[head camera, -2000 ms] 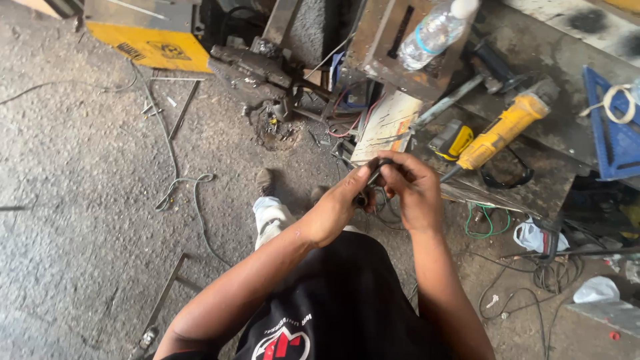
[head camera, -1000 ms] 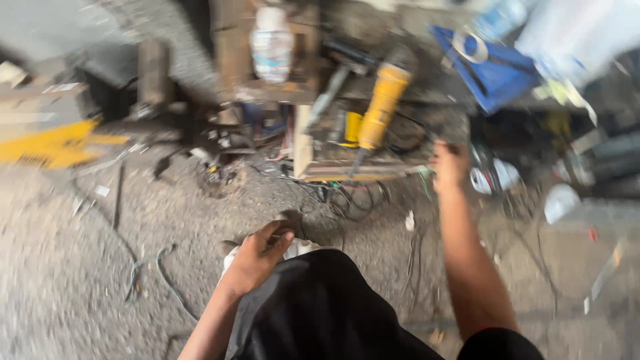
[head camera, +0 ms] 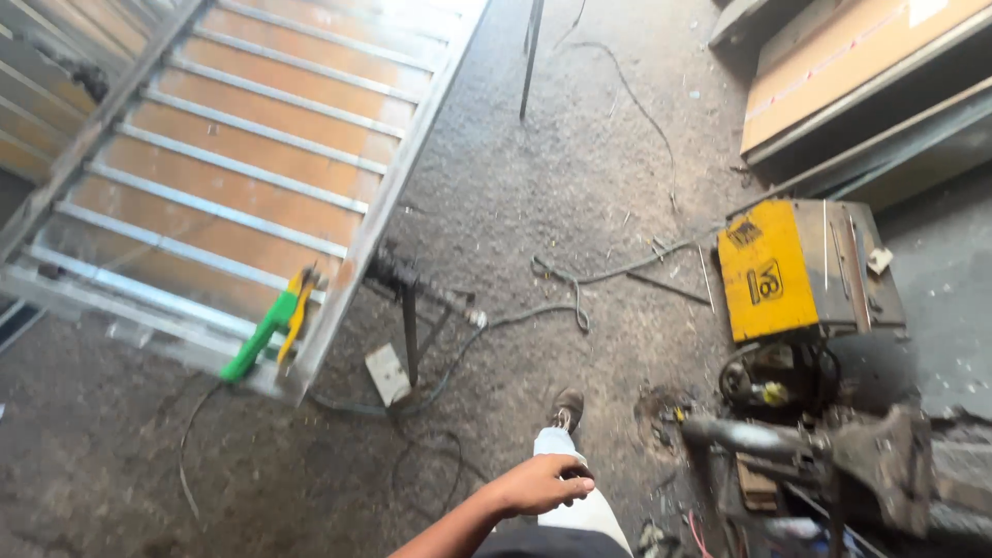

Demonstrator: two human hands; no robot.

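Observation:
My left hand (head camera: 546, 484) hangs in front of my light trousers at the bottom middle, its fingers loosely curled and apart, with nothing seen in it. My right hand is out of the picture. At the left, a metal frame with parallel crossbars (head camera: 267, 91) lies over orange-brown boards. On its near corner rests a welding electrode holder with a green handle (head camera: 260, 341) and yellow jaws; a thin cable runs from it down to the floor. Right of centre stands a yellow and grey welding machine (head camera: 767, 271), with thin rods on top.
Cables (head camera: 612, 271) snake over the rough floor between the frame and the machine. A small pale block (head camera: 387, 375) lies by a stand leg. A bench vise (head camera: 883, 465) is at the lower right. A long cardboard box (head camera: 852, 70) sits at the upper right.
The view has swung far to the left, off the bench with the yellow grinder. Both hands were together on a small dark object, then came apart; my right hand has left the view.

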